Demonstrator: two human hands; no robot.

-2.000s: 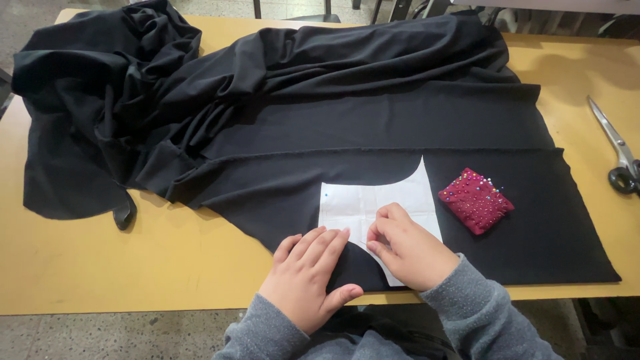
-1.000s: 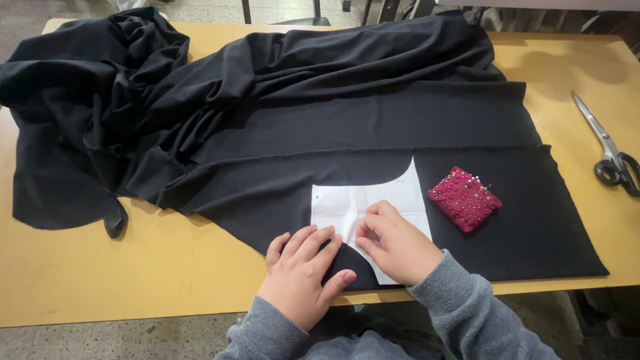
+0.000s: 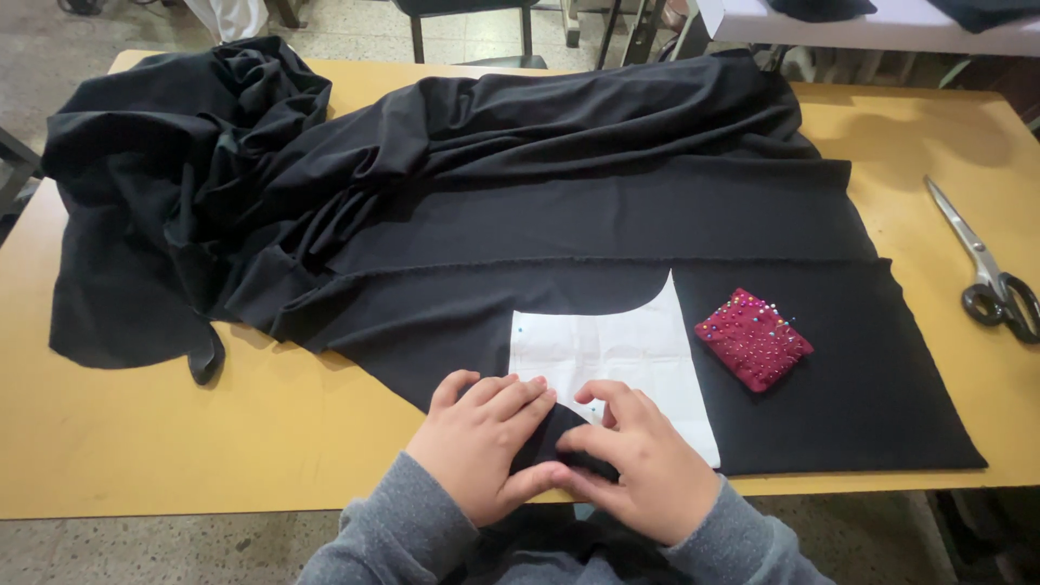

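A white paper pattern piece point(image 3: 626, 349) with curved edges lies on black fabric point(image 3: 520, 219) near the table's front edge. One pin sits at its upper left corner, and a blue-headed pin point(image 3: 593, 410) shows beside my right fingers. My left hand point(image 3: 491, 439) rests spread on the fabric and the pattern's lower left edge. My right hand point(image 3: 638, 455) is just right of it, fingers apart and curved over the fabric at the pattern's lower curve; nothing is seen in it. To the right, a dark red pincushion point(image 3: 754, 340) full of pins lies on the fabric.
Fabric scissors point(image 3: 983, 268) with black handles lie on the yellow table point(image 3: 162, 447) at the right. Bunched black fabric point(image 3: 187, 162) covers the table's left end. Behind stand a dark chair point(image 3: 467, 6) and a white-topped table point(image 3: 894, 36) with dark cloth on it.
My right hand has moved down toward the table's front edge, and its fingers, pinched together before, have spread. The blue-headed pin beside them has come into sight. My left hand stays in place.
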